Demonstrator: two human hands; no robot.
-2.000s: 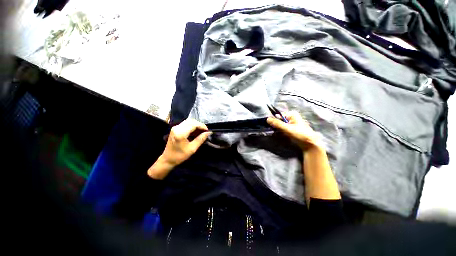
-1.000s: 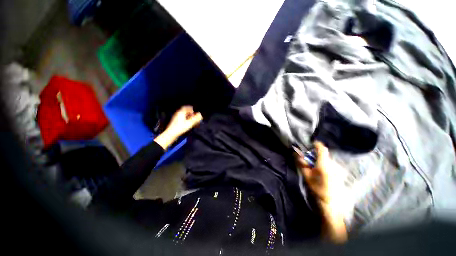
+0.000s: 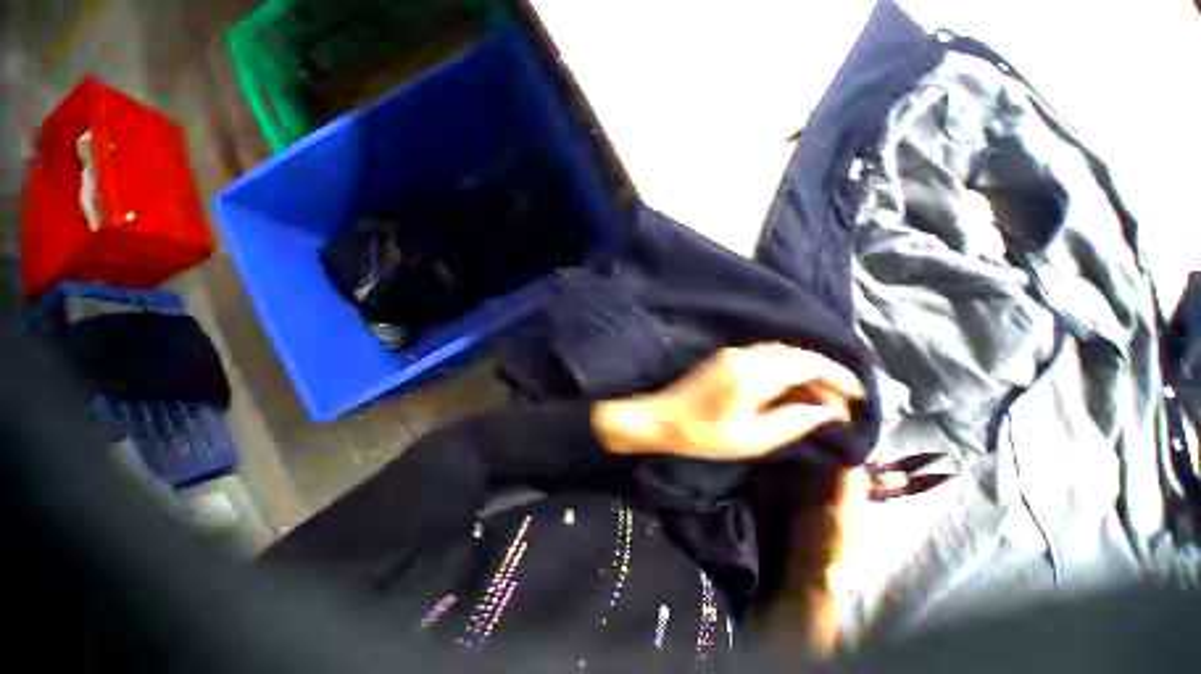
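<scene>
The dark denim garment lies over the table and my lap, its pale grey inner face up at the right and navy cloth at the left. My left hand has its fingertips closed on a fold of the navy cloth. My right hand is blurred and mostly hidden under that cloth, close beside the left. The blades of the thread snips stick out past the cloth, spread apart, over the grey inner face. The snips' handle is hidden.
A blue crate with dark cloth inside stands left of my lap. A green crate is beyond it. A red container and a small blue basket are farther left. The white table is ahead.
The view has swung left and down. My left hand has left the garment edge, passed by the blue crate, and come back onto the navy cloth, which now covers most of my right hand.
</scene>
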